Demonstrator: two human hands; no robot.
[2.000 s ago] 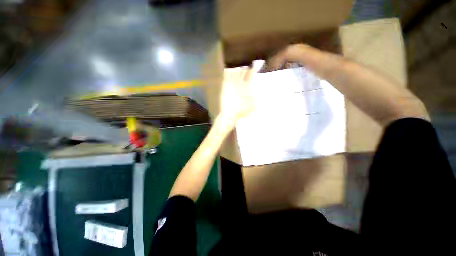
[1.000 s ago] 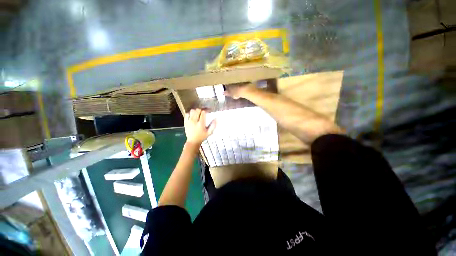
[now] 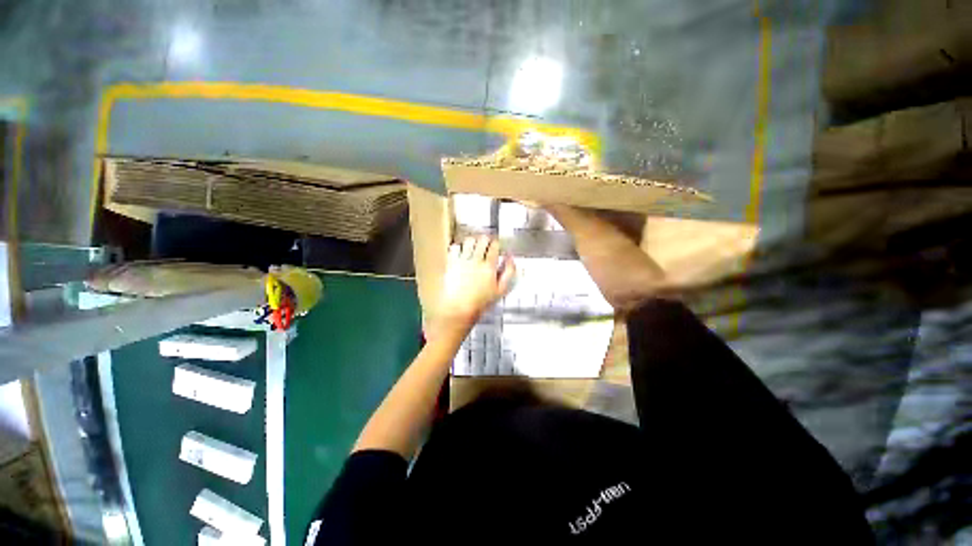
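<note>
An open shipping carton (image 3: 428,229) stands in front of me with its flaps out. White unit boxes (image 3: 533,331) fill its near part in packed rows, and a few more lie at its far end. My left hand (image 3: 470,283) rests with fingers spread on the boxes at the carton's left side; no box shows in its grip. My right hand reaches down inside the far right of the carton; the far flap and the carton wall hide it, and only the wrist and forearm (image 3: 608,251) show.
Several unit boxes (image 3: 213,388) lie on the green line table (image 3: 346,373) at left. Red and yellow handles (image 3: 281,304) and a yellowish roll (image 3: 304,288) are at its corner. Flattened cartons (image 3: 256,201) are stacked beyond. A yellow wrapped item (image 3: 549,149) is behind the carton.
The view has shifted. The far flap now stands over the carton's far edge. My right hand has gone deeper, out of sight. My left hand has moved onto the boxes from the left rim.
</note>
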